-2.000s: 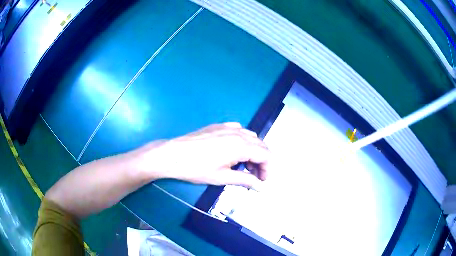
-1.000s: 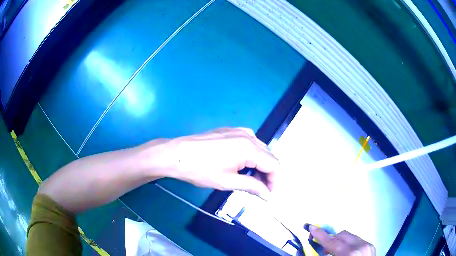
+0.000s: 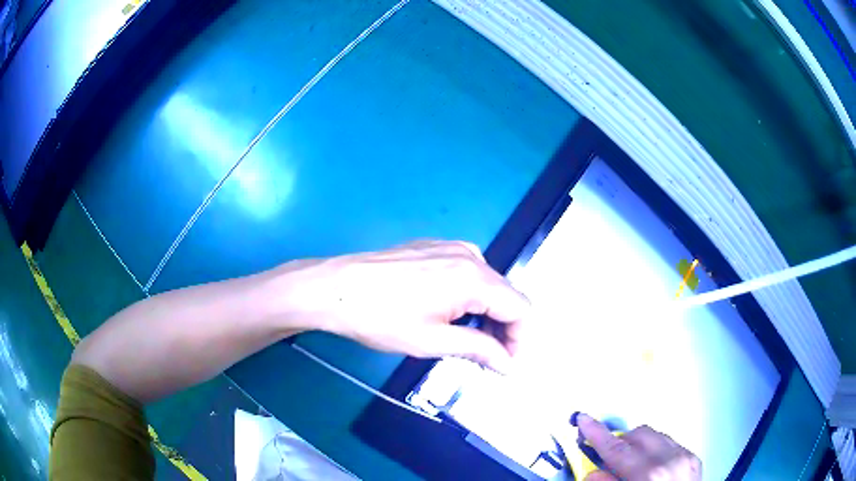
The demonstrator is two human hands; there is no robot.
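Note:
The display panel [image 3: 723,385] lies right of centre, glaring white inside a black border [image 3: 540,211]. My left hand [image 3: 427,301] reaches in over its left edge, fingers curled and thumb near them; glare hides whether anything is between the fingertips. My right hand [image 3: 643,453] is at the bottom, closed on scissors with yellow handles [image 3: 582,460]; the blades are mostly lost in glare. A narrow white tape [image 3: 779,278] hangs in from the right and fades into the panel's glare. Amber tape [image 3: 688,273] sits near the panel's far edge.
The panel rests on a shiny green-blue worktop [image 3: 375,141]. A ribbed pale rail [image 3: 601,103] runs along its far side. Another dark-bordered panel [image 3: 47,103] is at the upper left. A thin white cable [image 3: 352,378] leads to the near left corner. White material [image 3: 277,446] shows at the bottom.
Since the first frame, my right hand has come into view with the scissors. Over the last second the scissors blades have drawn closer to the near edge; my left hand has barely moved.

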